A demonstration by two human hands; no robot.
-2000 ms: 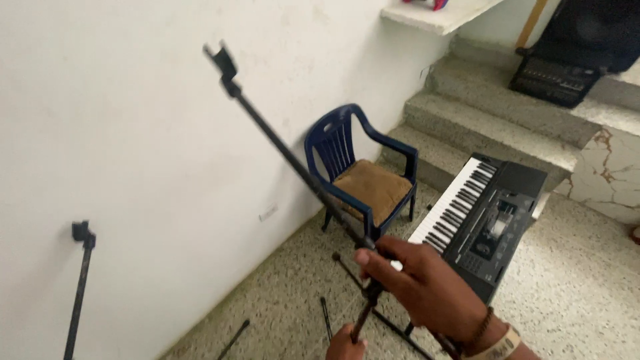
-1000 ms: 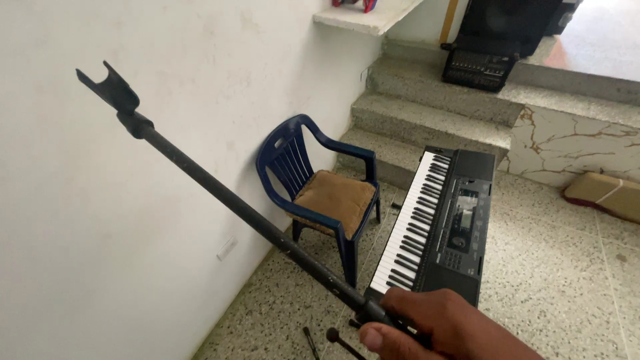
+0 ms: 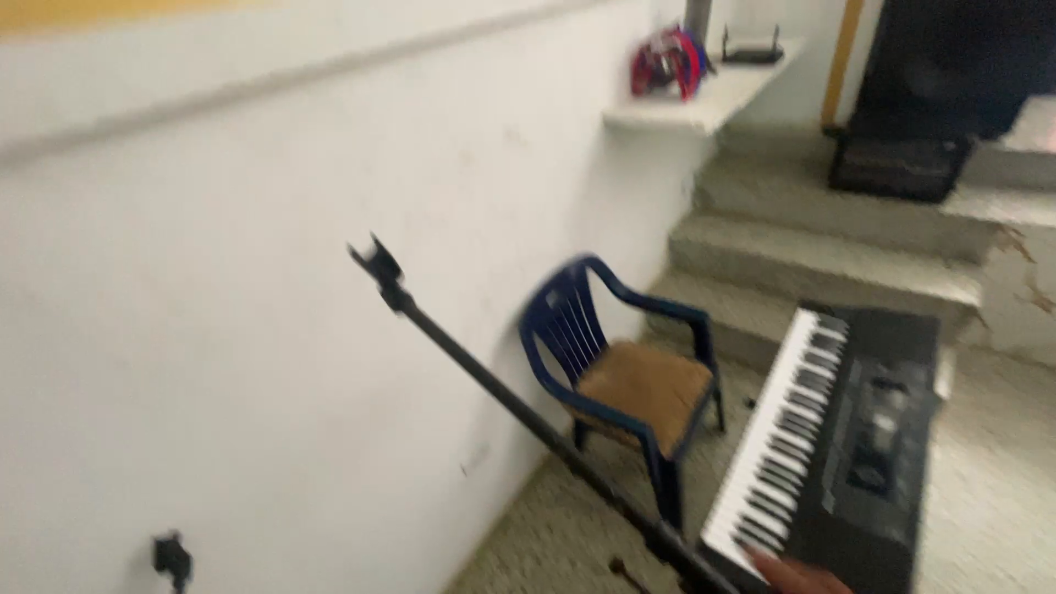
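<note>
A black microphone stand's boom arm [image 3: 528, 412] slants from the bottom right up to the left, with a forked microphone clip [image 3: 381, 268] at its upper end and no microphone in it. Just right of its lower end, part of one hand [image 3: 792, 571] shows at the bottom edge, blurred; it seems to be my right hand. Whether its fingers close on the boom is not visible. My left hand is out of the picture. At the lower left stands the top of a second stand with a microphone clip [image 3: 172, 557].
An electronic keyboard [image 3: 874, 429] is at the right, beside a blue plastic armchair [image 3: 569, 318] with a brown cushion [image 3: 648, 384]. Concrete steps [image 3: 825, 247] rise behind. A wall shelf [image 3: 734, 91] holds a red and blue object [image 3: 670, 64] and a black router-like device [image 3: 752, 54]. Black equipment [image 3: 899, 165] sits above the steps.
The view has shifted, bringing the shelf and upper wall into sight. My right hand, on the boom one second ago, is now mostly below the frame. My left hand, seen two seconds ago, is out of view.
</note>
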